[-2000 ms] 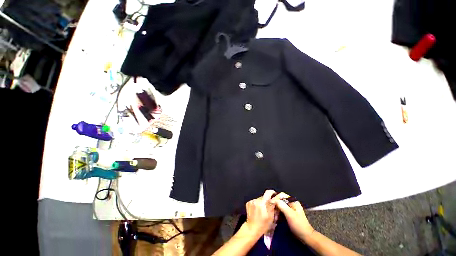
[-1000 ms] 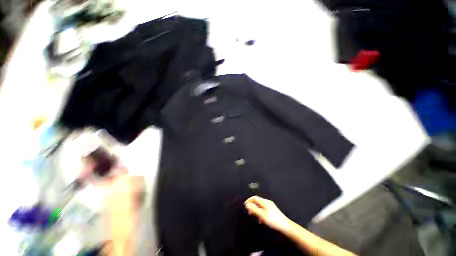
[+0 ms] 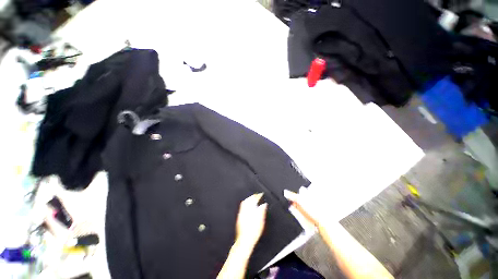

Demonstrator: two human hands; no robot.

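Note:
A dark collarless jacket [image 3: 164,201] lies front up on the white table, with a centre row of several silvery buttons. Its neck, with a grey curved piece [image 3: 143,125], points to the upper left. My left hand [image 3: 251,218] is over the jacket's front, beside the sleeve at the right. My right hand [image 3: 300,207] is at the jacket's right edge, just below that sleeve's cuff [image 3: 297,170], its fingertips near the cloth. Blur hides whether either hand grips cloth. The jacket's lower left part is cut off by the picture's edge.
A black garment heap [image 3: 98,109] touches the jacket's upper left. A red cone [image 3: 316,72] stands beside a dark garment pile [image 3: 371,49] at the upper right. Small tools and a purple bottle [image 3: 15,254] lie at the left. Speckled floor [image 3: 371,218] shows beyond the table's right edge.
The view has swung right, so the jacket shows farther left. My hands, first together at the hem, then apart, are now both at the jacket's right side. The orange snips no longer show.

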